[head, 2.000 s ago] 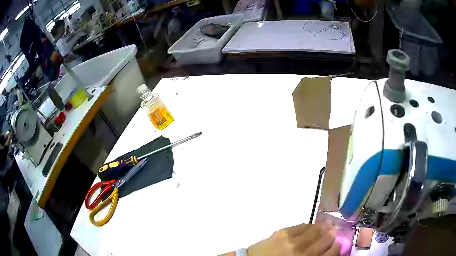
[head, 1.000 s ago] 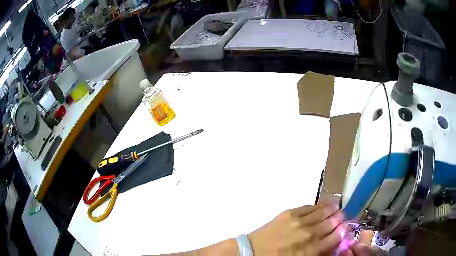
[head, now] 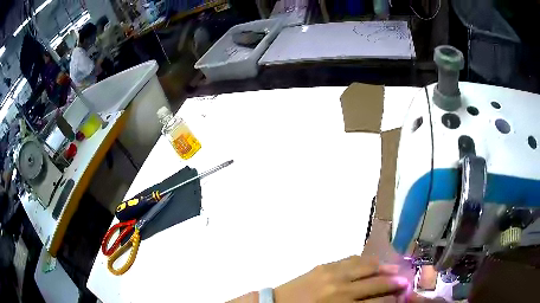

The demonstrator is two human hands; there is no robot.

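My left hand (head: 349, 283) is at the bottom centre, palm down. Its fingers lie together on a brown fabric piece (head: 379, 237), close to the pink-lit needle area (head: 410, 263) under the sewing machine head (head: 441, 177). A further brown piece (head: 389, 177) lies beyond it, partly hidden by the head. An angular brown piece (head: 363, 108) touches its far end. Only a small strip of skin, perhaps my right hand (head: 421, 299), shows at the bottom edge below the needle area; its fingers are cut off. The needle itself cannot be made out.
On the white table (head: 284, 177), a bottle with orange liquid (head: 185, 142) stands at the far left. Scissors (head: 123, 247) and a screwdriver (head: 139, 204) lie on a dark cloth (head: 186, 204). White tubs (head: 228, 70) stand behind; a person (head: 83, 62) is far left.
The brown strip has moved away from me along the table. Fingers seen beside the needle area one second ago are now mostly out of view. My left hand stays on the fabric; the camera view has shifted.
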